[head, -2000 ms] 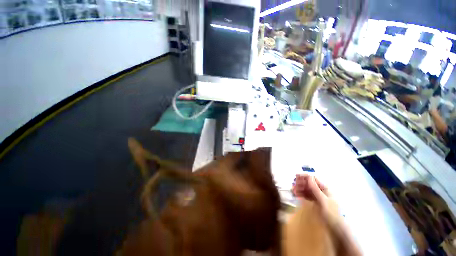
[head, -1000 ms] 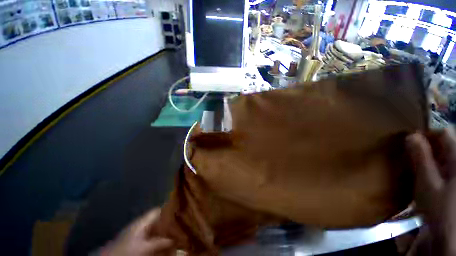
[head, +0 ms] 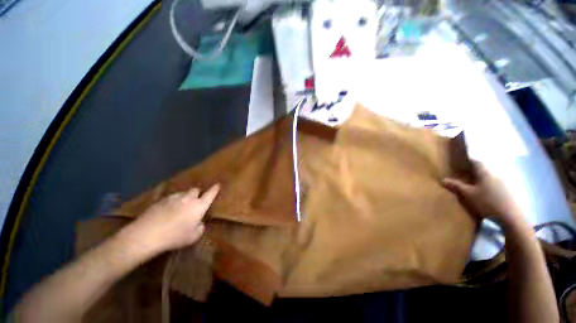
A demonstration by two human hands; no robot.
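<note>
A large tan-brown bag panel point(head: 385, 214) is spread across the front of the machine table, its top edge close to the sewing machine head point(head: 344, 44). A thin white cord or edging point(head: 296, 164) runs down its middle. My left hand point(head: 180, 217) lies on the left part of the panel with the index finger extended; whether it pinches cloth is unclear. My right hand point(head: 477, 189) grips the panel's right edge, at a darker brown corner. The needle area is blurred and partly hidden behind the panel's top edge.
The white machine table point(head: 505, 139) curves away at the right. A green sheet point(head: 221, 60) and a pale hose point(head: 183, 38) are at upper left, beside the dark floor. More brown pieces point(head: 556, 265) lie at the lower right edge. A dark-blue slot or item is at right.
The view has tilted down towards the machine. The brown panel, earlier held up in the air, is now lowered and spread before the machine head. My left hand has moved up onto it.
</note>
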